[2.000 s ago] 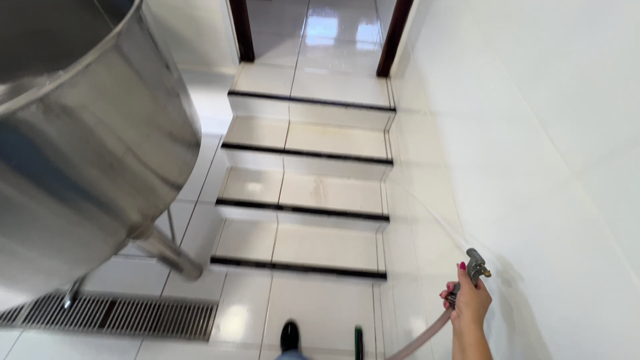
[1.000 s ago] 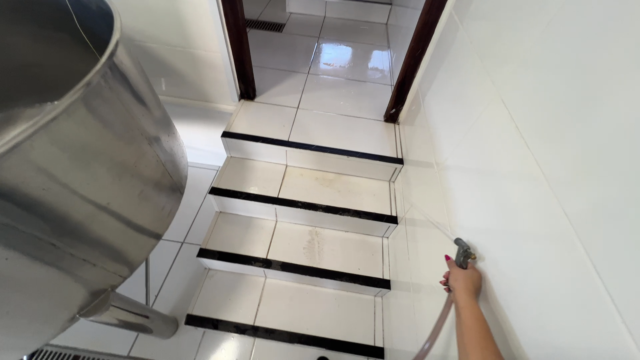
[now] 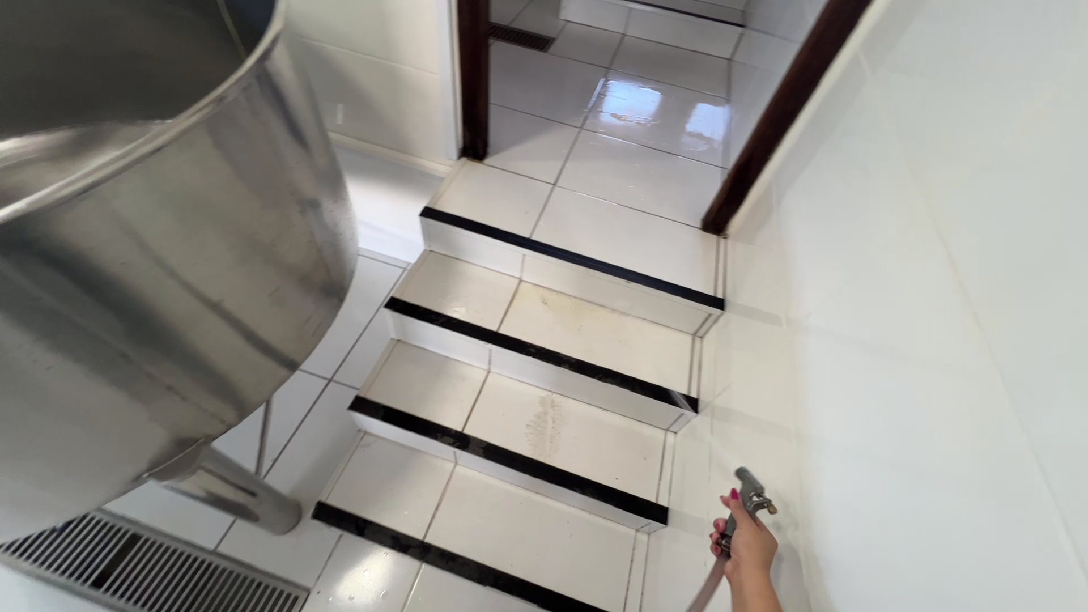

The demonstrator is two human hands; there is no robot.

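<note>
My right hand (image 3: 746,540), at the lower right, is closed around a grey hose spray nozzle (image 3: 750,491) with a brass-coloured fitting at its side. The nozzle points up and to the left, toward the tiled steps. A translucent hose (image 3: 708,586) runs down from the hand and out of the frame. White tiled steps (image 3: 586,425) with black edge strips lie ahead, and brownish marks show on some treads. My left hand is out of view.
A large stainless steel vat (image 3: 195,280) on a metal leg (image 3: 246,493) fills the left side. Below it lies a floor drain grate (image 3: 153,569). White wall (image 3: 935,297) borders the steps on the right. A dark door frame (image 3: 786,110) stands at the top, with wet, shiny tiles (image 3: 629,102) beyond.
The view has swung and risen toward the doorway. My right hand still grips the nozzle. A thin water spray seen from the nozzle earlier is hard to make out now.
</note>
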